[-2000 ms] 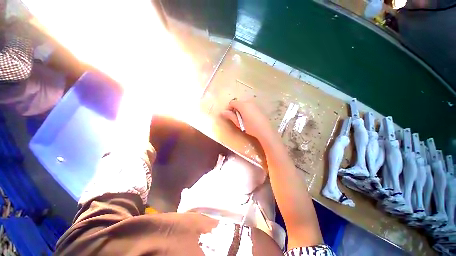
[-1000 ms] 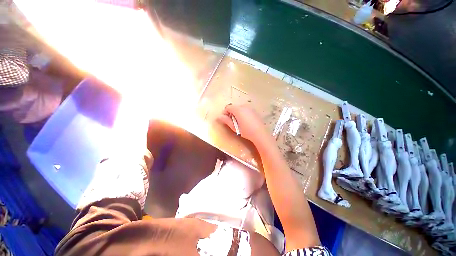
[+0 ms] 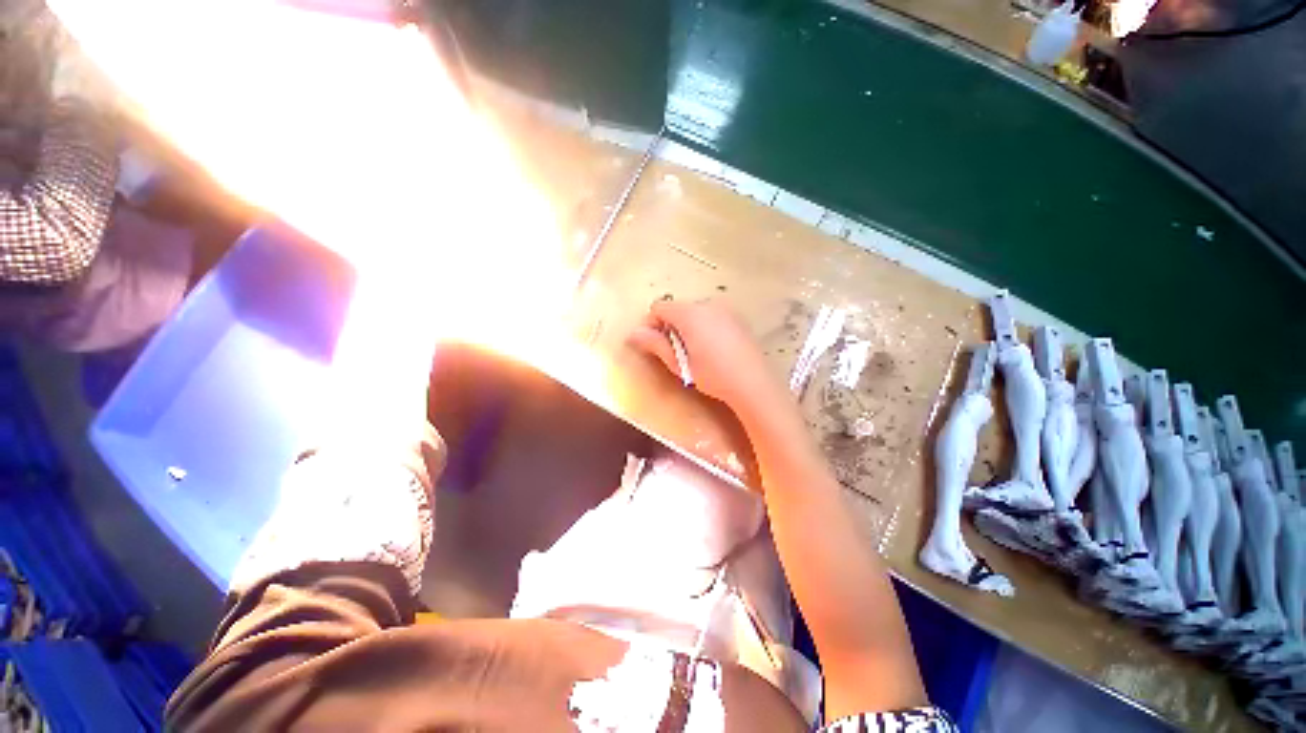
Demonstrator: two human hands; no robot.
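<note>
My right hand [image 3: 705, 348] rests on the tan bench [image 3: 745, 215], its arm reaching in from the bottom edge. It is closed around a slim silver pen-like tool [image 3: 679, 358], which shows between the fingers. The tool's working end cannot be made out. My left hand is not in view; strong white glare covers the upper left of the picture. Many white moulded legs [image 3: 957, 480] lie side by side at the right of the bench, feet towards me. The nearest foot has a dark strap.
A blue plastic bin [image 3: 179, 408] stands at the left. A green conveyor belt [image 3: 917, 136] runs behind the bench. White scraps [image 3: 851, 361] lie on a stained patch right of my hand, and a thin stick [image 3: 693, 256] lies beyond it. Another person's checked sleeve [image 3: 57, 215] shows at far left.
The view has shifted slightly. My right hand stays in nearly the same place with the tool in it. The other person's sleeve at far left shows more than before.
</note>
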